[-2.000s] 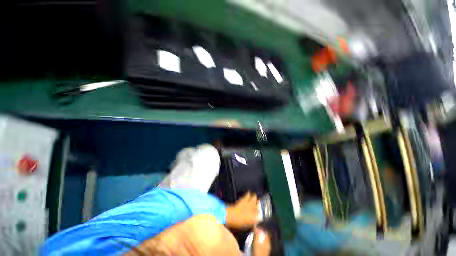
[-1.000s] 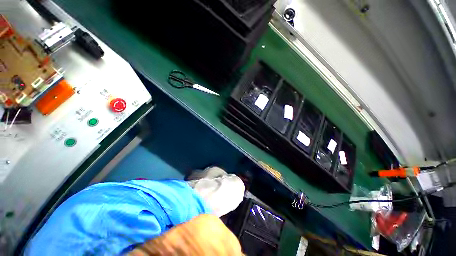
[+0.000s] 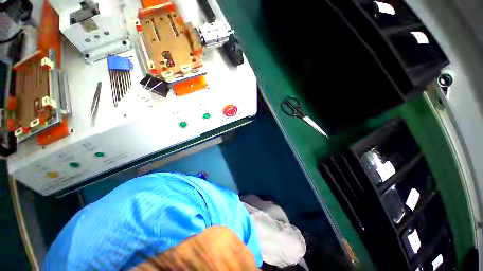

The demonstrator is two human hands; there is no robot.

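Neither of my hands can be seen. A blue sleeve or jacket fills the lower left, with a blurred brown shape at the bottom edge that I cannot identify. A pale grey cloth-like shape lies beside the jacket. Scissors with dark handles and silver blades lie slightly open on the green bench. A stack of black trays stands to their right, its pockets holding dark glossy units with white labels. A taller black tray stack stands behind.
A pale control box at the left has a red stop button and green buttons. On it stand brown and orange fixtures, a blue-topped bundle of thin rods and tweezers. The green bench edge runs diagonally.
The view has swung left, bringing in more of the control box and fixtures. The tray by the lap and the orange-handled tool have left view. The hands seen two seconds ago are gone.
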